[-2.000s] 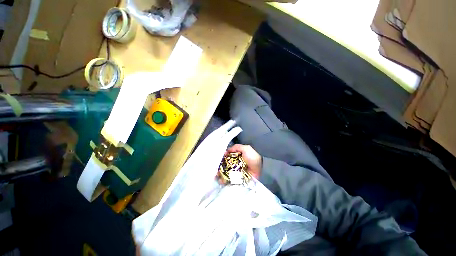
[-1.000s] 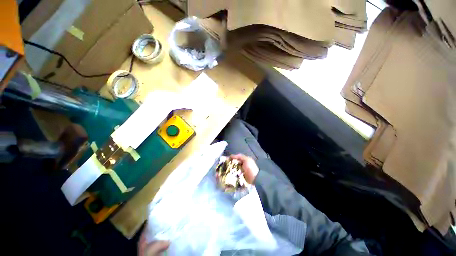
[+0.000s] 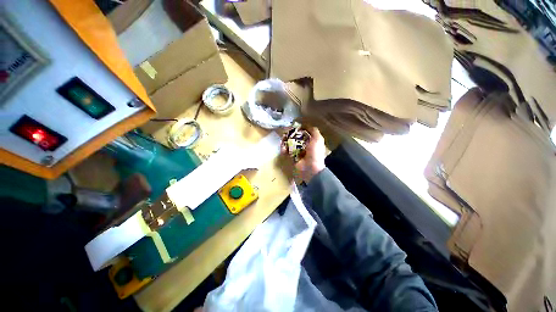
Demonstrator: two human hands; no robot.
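My right hand [image 3: 312,152], in a grey sleeve, holds a clump of shiny gold and dark metal fittings [image 3: 297,143] above the bench edge, just below the clear plastic bag of small parts [image 3: 271,109]. The white plastic bag [image 3: 259,256] lies over my lap below the bench; its contents are hidden. My left hand cannot be made out. On the green press base [image 3: 198,228], the brass-coloured lower die [image 3: 160,213] sits between white guide strips [image 3: 210,178] held by pale tape.
The orange-edged control box [image 3: 67,79], with a lit red switch, is at upper left. Two tape rolls [image 3: 185,133], a cardboard box [image 3: 177,70] and the green start button [image 3: 236,192] are on or beside the bench. Brown panel stacks [image 3: 359,55] lie at the back and right.
My right hand with the fittings has risen from the white bag to the bench's far part. My left hand, earlier at the bag's lower left, no longer shows clearly. The view has shifted, showing the control box.
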